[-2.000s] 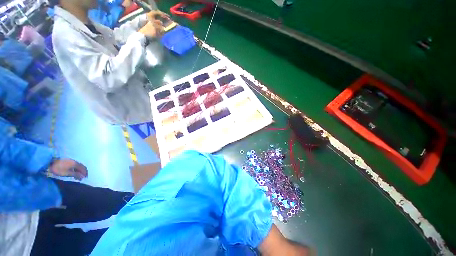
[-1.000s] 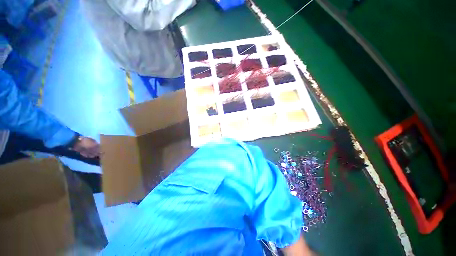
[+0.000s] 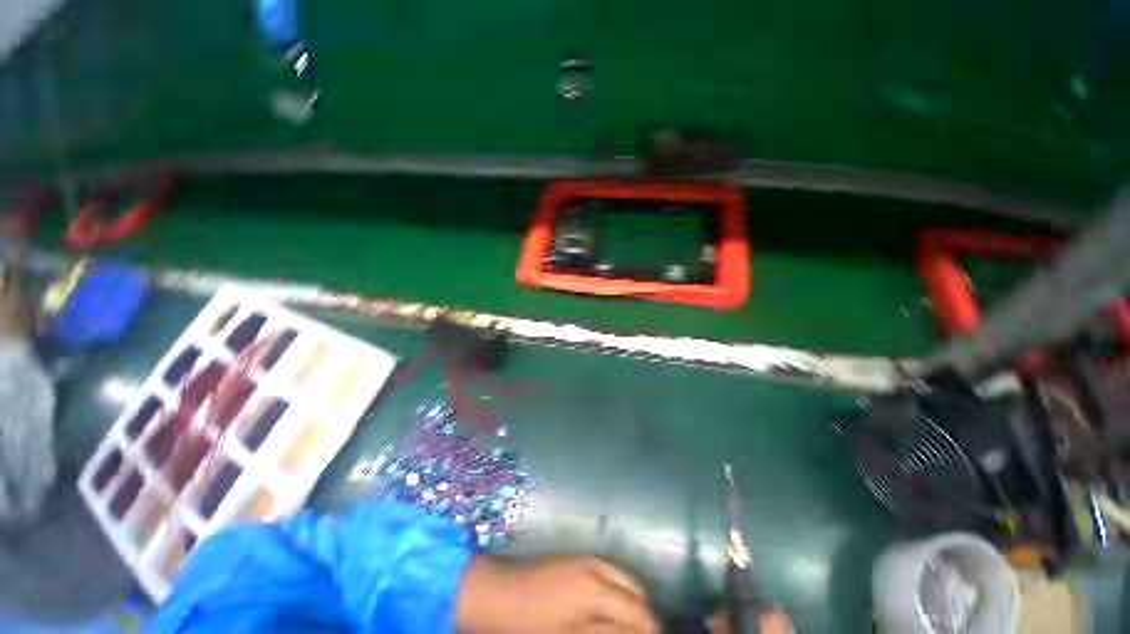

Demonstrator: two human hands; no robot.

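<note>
My left hand [image 3: 558, 597], bare with a blue sleeve, is at the bottom centre, blurred. Its fingers point right and its fingertips are unclear, so I cannot tell if it holds anything. My right hand [image 3: 771, 622] is cut off by the bottom edge, just right of it, around a dark soldering iron [image 3: 740, 582] whose thin tip points up and away. A loose pile of tiny shiny parts with purple-red leads [image 3: 452, 477] lies on the green bench beyond my left wrist. A black block with red wires [image 3: 477, 351] is behind the pile.
A white foam tray [image 3: 353, 415] with dark parts and red wires is at left. A red frame with an open tablet [image 3: 642, 190] lies beyond the chipped strip [image 3: 620, 339]. Another red frame [image 3: 952, 287] is at right. A black fan [image 3: 923, 452], white cup [image 3: 892, 588] and cardboard [image 3: 1051, 601] stand right.
The view has swung right, and is blurred. The cardboard boxes at left have left the picture. More of my left hand shows, and my right hand with the iron, the fan and the cup have come into view.
</note>
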